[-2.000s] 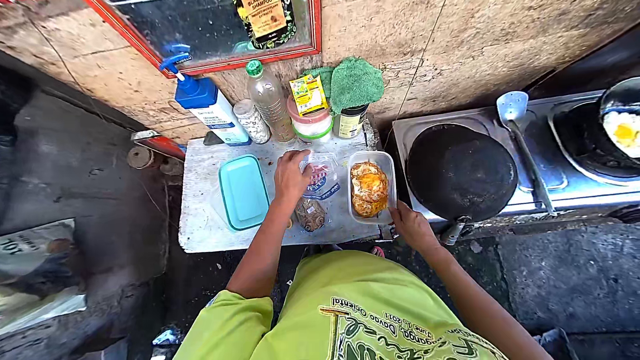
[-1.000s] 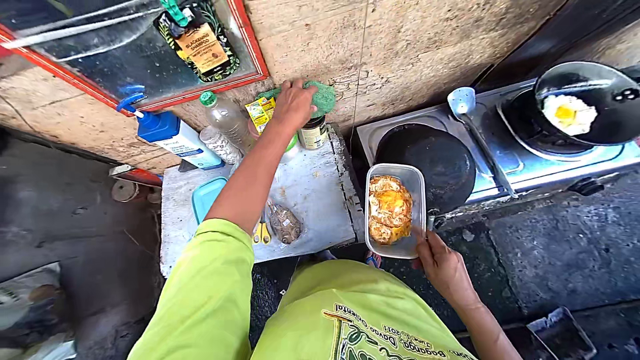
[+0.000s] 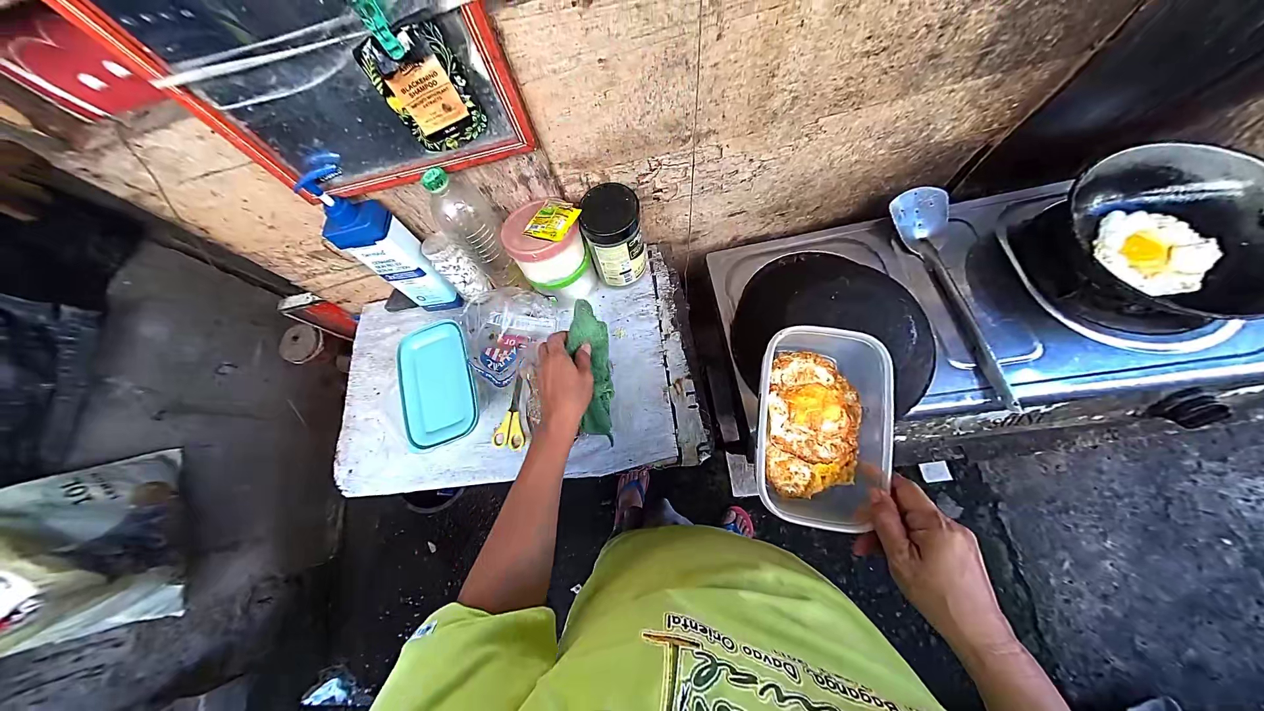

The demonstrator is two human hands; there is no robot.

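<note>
My left hand (image 3: 565, 383) rests on a green cloth (image 3: 593, 370) on the white-painted wooden table (image 3: 642, 415); its fingers are on the cloth's left edge. Beside it lie yellow-handled scissors (image 3: 511, 427) and a clear plastic packet (image 3: 502, 341). A turquoise lid (image 3: 437, 385) is at the table's left. My right hand (image 3: 923, 543) grips the lower right corner of a clear plastic food container (image 3: 874, 395) that holds several fried eggs (image 3: 812, 425). The container is in the air, in front of the gas stove. A bag seen earlier by the scissors is mostly hidden by my left hand.
Along the table's back stand a blue-and-white pump bottle (image 3: 390, 252), a clear bottle (image 3: 474, 222), a pink-lidded tub (image 3: 545, 252) and a black-lidded jar (image 3: 614, 232). The stove (image 3: 987, 346) bears a flat black pan (image 3: 790, 296), a spatula (image 3: 953, 286) and a tilted wok (image 3: 1234, 197) with an egg.
My left hand has come down from the jar at the back with the green cloth, which lay over the jar lid. Earlier my right hand lifted the container off the table.
</note>
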